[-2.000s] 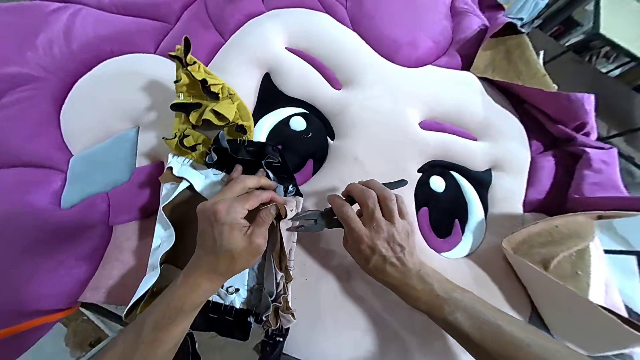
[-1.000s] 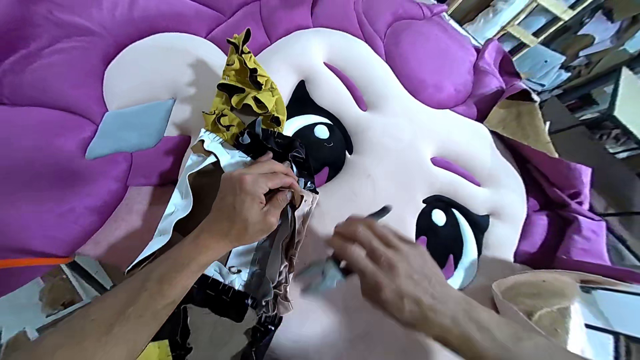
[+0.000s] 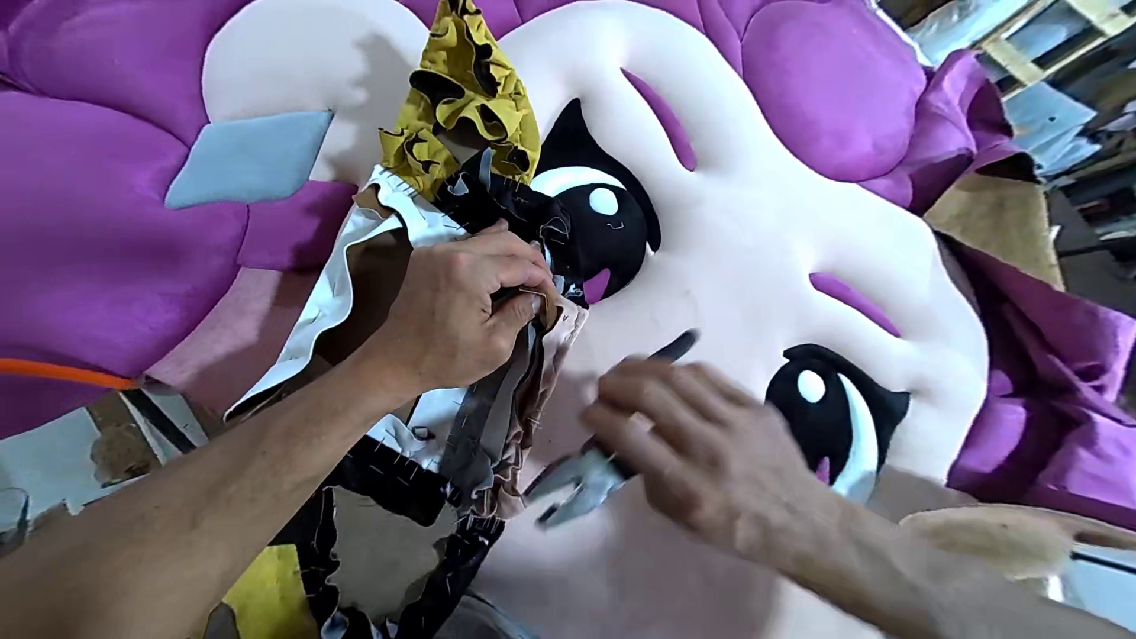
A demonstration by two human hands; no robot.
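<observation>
My left hand (image 3: 470, 311) pinches the folded edge of a layered fabric piece (image 3: 506, 426), whose black, white, grey and pink strips carry staples or pins along their edges. Gathered yellow fabric (image 3: 466, 106) stands up beyond that hand. To its right, my right hand (image 3: 692, 444) grips pliers or nippers (image 3: 586, 488), blurred, with the metal jaws apart and pointing down-left beside the pink strip. Both hands are over a large padded cartoon face (image 3: 710, 248) with black, white and purple eyes (image 3: 603, 213). The tips of some left fingers are hidden in the folds.
Puffy purple padding (image 3: 98, 231) surrounds the face, with a grey-blue diamond patch (image 3: 250, 160) at the left. An orange strip (image 3: 67, 373) lies at the left edge. Loose purple fabric (image 3: 1047, 399) and a curled beige piece (image 3: 994, 537) are at the right. Shelving (image 3: 1047, 44) stands behind.
My right hand has drawn the pliers back from the fabric near my left hand, and they now sit lower. My left hand keeps its pinch on the fabric. The view has shifted.
</observation>
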